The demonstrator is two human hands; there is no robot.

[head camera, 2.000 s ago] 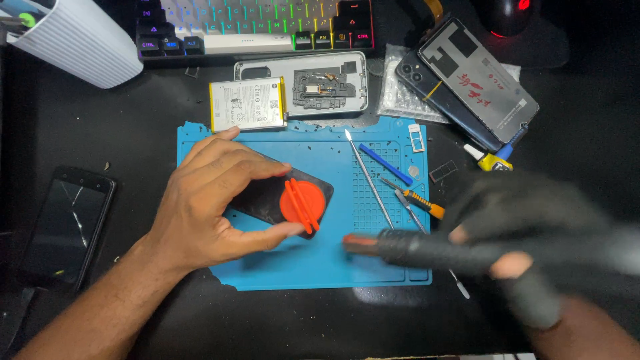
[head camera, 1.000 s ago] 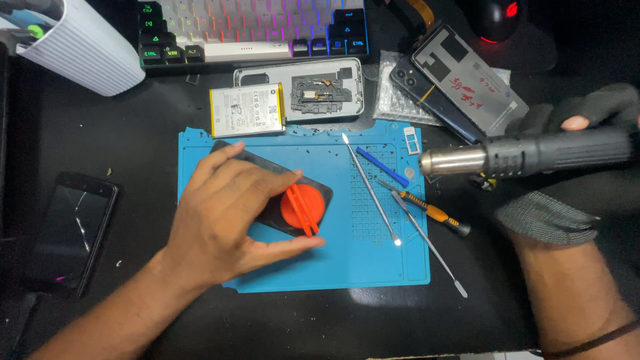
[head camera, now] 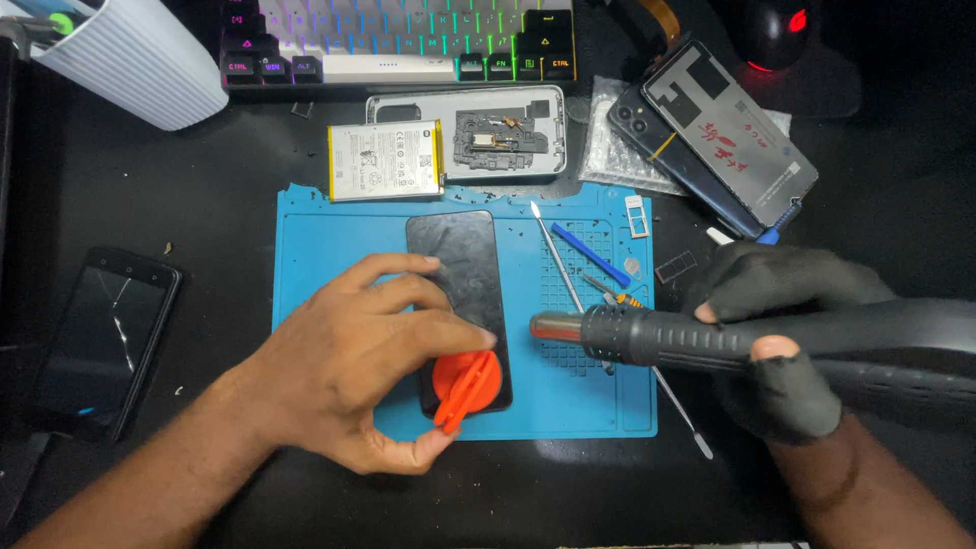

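Observation:
A dark smartphone [head camera: 463,259] lies nearly upright in the view on the blue silicone repair mat [head camera: 335,236], with a red suction cup [head camera: 480,385] on the lower part of its face. My left hand [head camera: 366,351] is bare and pinches the cup's handle between thumb and fingers. In a dark fingerless glove, my right hand [head camera: 785,320] grips a black hot air gun [head camera: 671,335]. Its metal nozzle points left, at the right of the phone. Beside the phone lie a metal spudger [head camera: 560,255], a blue plastic pry bar [head camera: 591,254] and a partly covered orange-handled screwdriver [head camera: 629,300].
Behind the mat are a phone battery [head camera: 385,162], a grey phone housing [head camera: 545,164] with parts and a backlit keyboard [head camera: 396,69]. More phone parts [head camera: 755,145] lie on bubble wrap at back right. At left are a cracked phone [head camera: 107,335] and a white ribbed cup [head camera: 145,69].
The phone with the suction cup has turned from a slant to nearly upright, my left hand moving with it. My right hand has brought the hot air gun left and lower since one second ago.

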